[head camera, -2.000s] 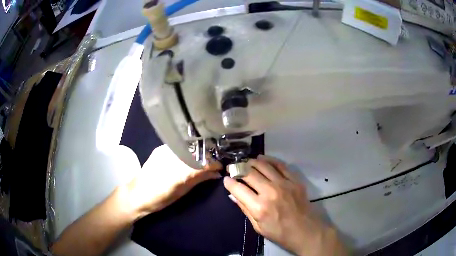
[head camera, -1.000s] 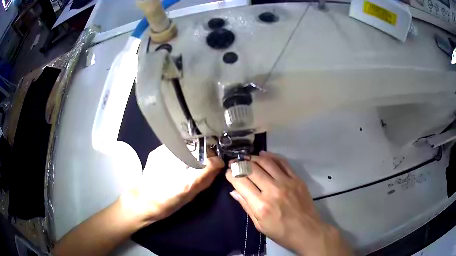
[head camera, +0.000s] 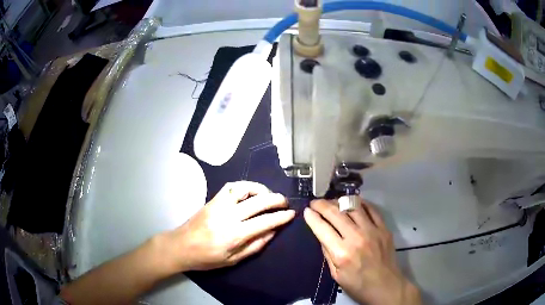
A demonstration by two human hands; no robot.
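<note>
A dark garment panel (head camera: 257, 277) lies flat under the sewing machine head. Pale stitching outlines part of a patch pocket (head camera: 263, 164) left of the needle area, and pale lines run along the panel's lower right edge. The presser foot (head camera: 304, 186) shows between the head and my fingertips; the needle tip cannot be made out. My left hand (head camera: 230, 226) rests palm down on the cloth, fingers slightly apart, fingertips just below the foot. My right hand (head camera: 358, 256) lies on the cloth's right edge, fingertips close to the foot, partly behind a knurled knob. Neither hand visibly grips cloth.
The white lamp (head camera: 230, 110) hangs over the panel, left of the machine arm (head camera: 430, 113). A blue hose (head camera: 364, 6) arches behind the cream fitting (head camera: 308, 30). Black cloth (head camera: 54, 149) lies on plastic-wrapped cardboard at left. Loose thread lies on the table.
The view has shifted, so the machine sits farther right. My left hand has moved from beside the needle to flat on the cloth, lower left. Pocket stitching now shows beside the lamp.
</note>
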